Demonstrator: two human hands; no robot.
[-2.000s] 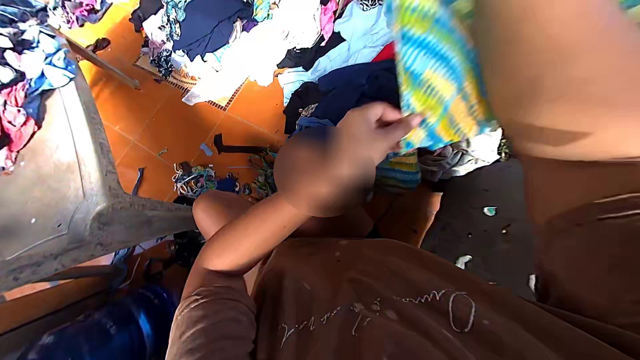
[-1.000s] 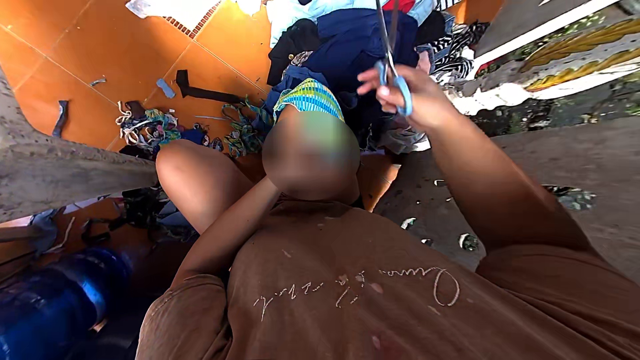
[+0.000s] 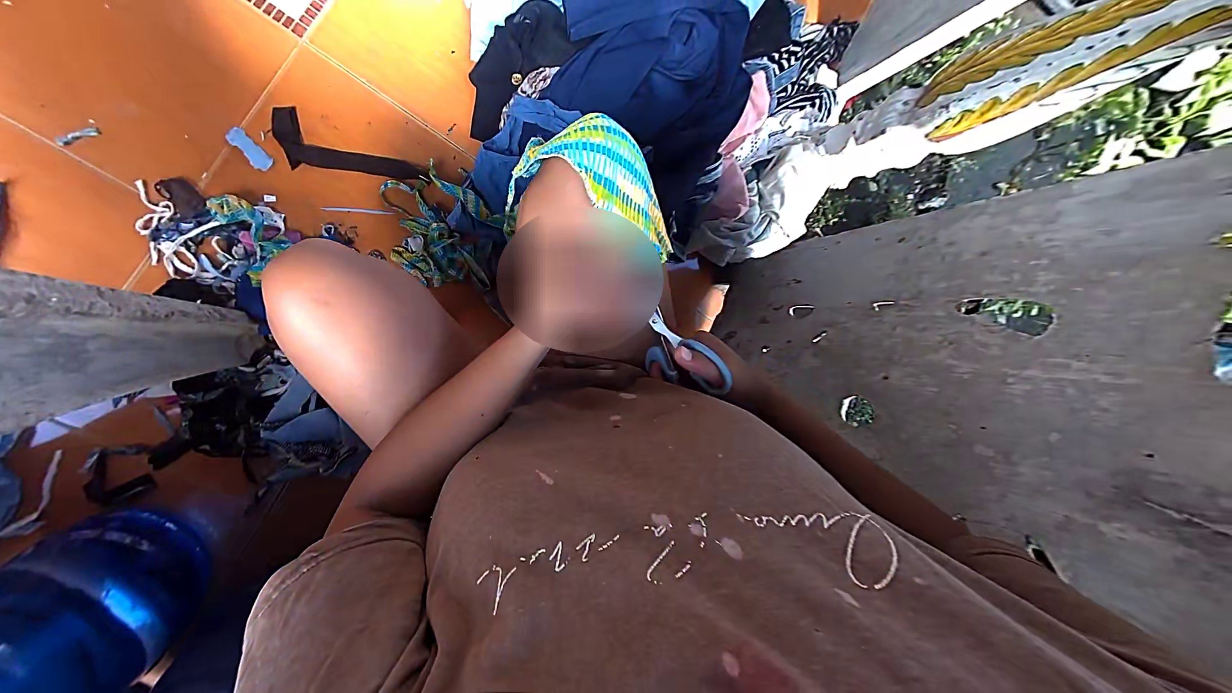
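Scissors with blue-grey handles (image 3: 705,366) are in my right hand (image 3: 717,358), close to my body, with the fingers in the handle loops. Their blades point up and left toward a blurred patch, and the tips are hidden. A piece of yellow, blue and green patterned fabric (image 3: 599,159) lies over my lap area, just beyond the blur. My left forearm runs into the same blurred patch, so my left hand (image 3: 553,313) is mostly obscured and its hold on the fabric cannot be made out.
Dark blue clothes (image 3: 654,77) are heaped ahead. Fabric scraps (image 3: 207,226) and a dark strip (image 3: 337,159) lie on orange tiles (image 3: 385,67). A blue plastic bottle (image 3: 106,597) is at lower left. A grey slab with holes (image 3: 962,404) stretches along the right.
My right hand has brought the scissors down from above the clothes heap to beside the blurred patch. The patterned fabric, raised at the upper right two seconds ago, now lies lower, over my lap area.
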